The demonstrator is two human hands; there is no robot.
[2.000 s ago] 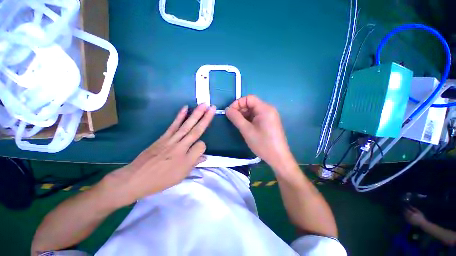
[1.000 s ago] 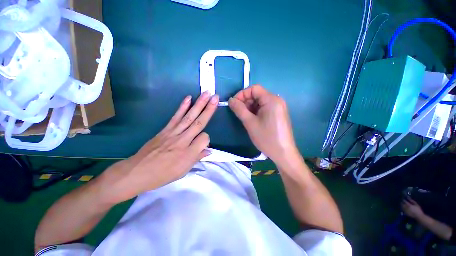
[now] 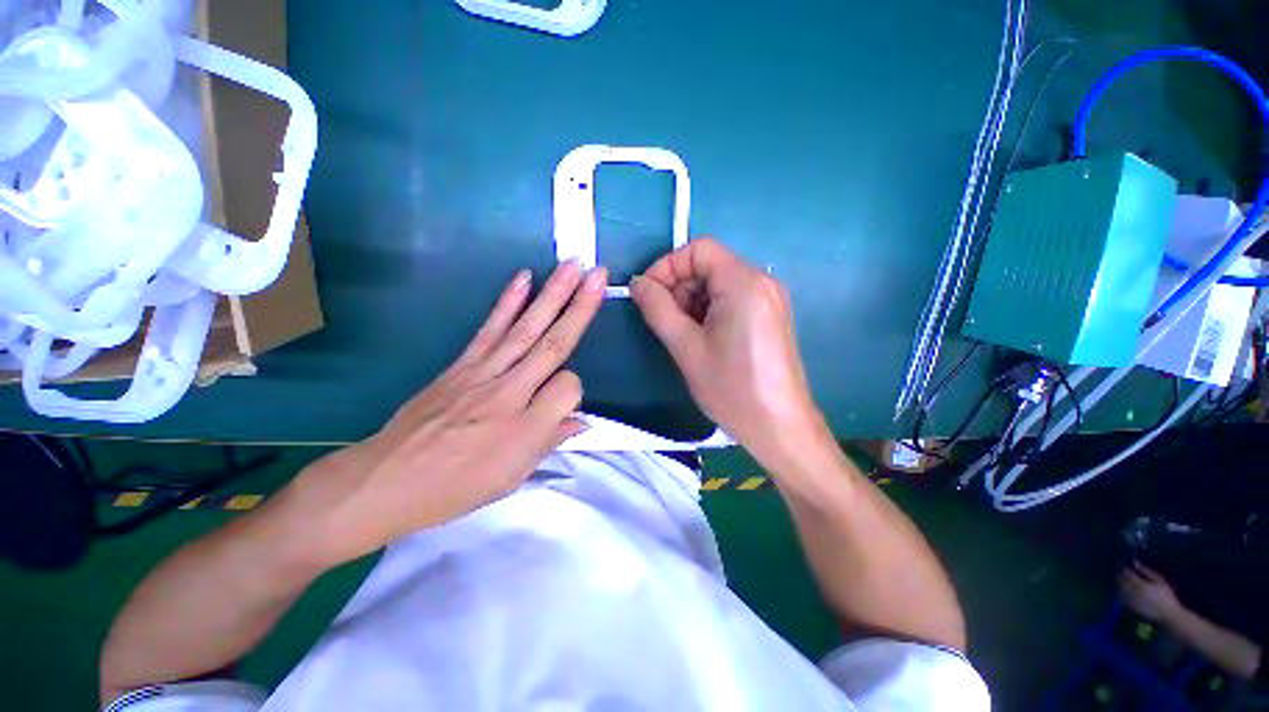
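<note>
A white plastic frame [image 3: 573,223] with an open centre lies flat on the green bench, its wider side to the left. A thin pale line crosses its opening. My left hand [image 3: 480,403] lies palm down, fingertips on the frame's lower left corner. My right hand [image 3: 731,341] pinches at the frame's bottom edge, right of my left fingertips; any small piece between the fingertips is hidden. A white sheet [image 3: 633,435] lies at the bench's front edge under my left thumb; whether the thumb grips it is unclear.
White frames [image 3: 112,181] are heaped in a cardboard box [image 3: 265,174] at left. Another frame [image 3: 557,17] is cut off at the top. Long wires [image 3: 960,230], a teal box [image 3: 1065,257], a blue hose [image 3: 1162,56] and grey cables stand right. A person's hand [image 3: 1148,595] shows lower right.
The view has shifted slightly, so the bench things sit a little differently in the picture. Both hands stay at the frame's lower edge, with only slight finger movement.
</note>
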